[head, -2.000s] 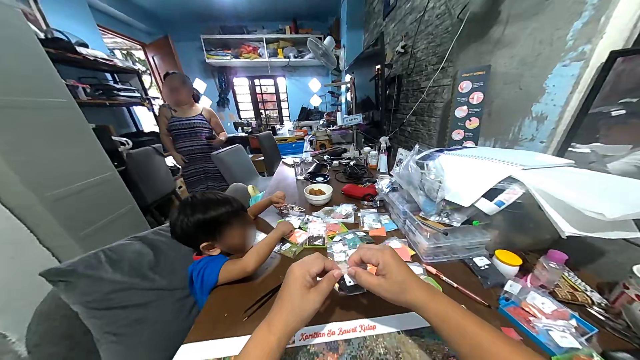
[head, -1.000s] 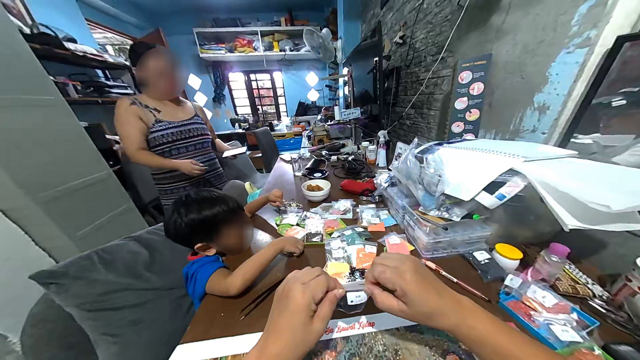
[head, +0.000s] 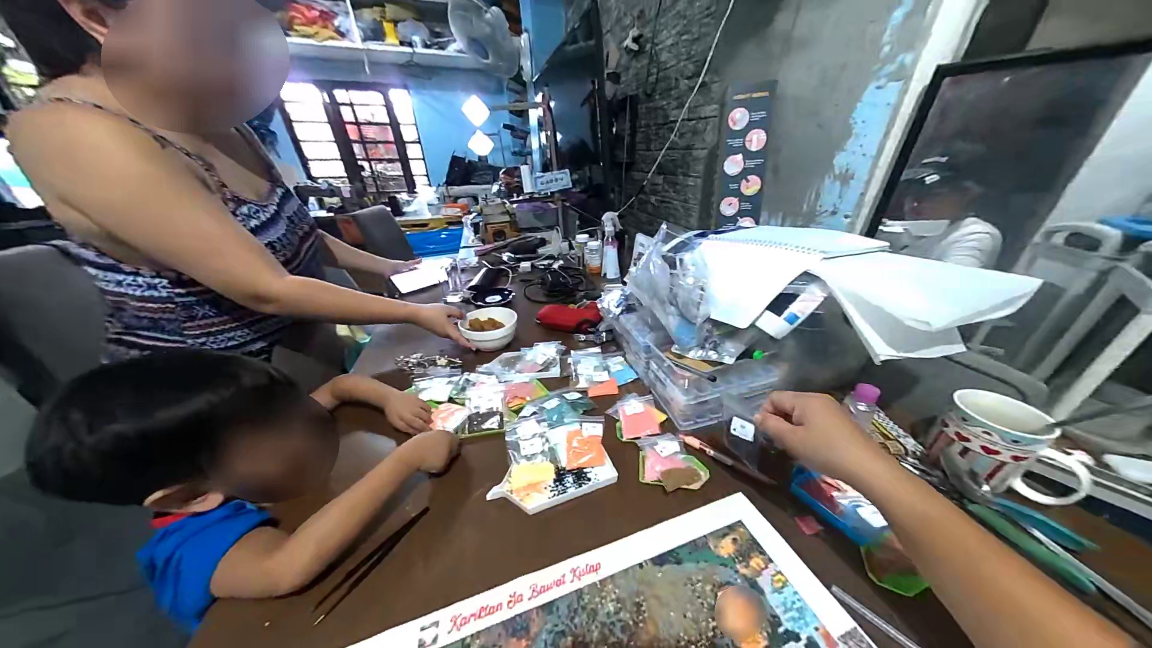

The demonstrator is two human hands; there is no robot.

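Note:
My right hand (head: 805, 430) pinches the edge of a small clear zip bag (head: 742, 436) with a white label, beside the plastic organizer box. My left hand is out of view. Small bags of coloured beads or drills, such as an orange one (head: 584, 447) and a yellow one (head: 532, 476), lie on and around a white tray (head: 572, 487) with black grains in it. More bags (head: 640, 419) are spread behind. A printed canvas (head: 621, 594) with a white border lies at the table's front edge. Black tweezers (head: 371, 565) rest at the left.
A child (head: 198, 450) leans on the table at the left, both hands by the bags. Behind, a standing person (head: 180, 216) touches a white bowl (head: 488, 335) of food. The organizer box (head: 684, 382) bears papers (head: 792, 261). A patterned mug (head: 1003, 423) and blue tray (head: 832, 504) stand right.
My hands were together over the table; the right has moved right to a small bag, and the left has left the view. The standing person has come nearer and reached to the bowl.

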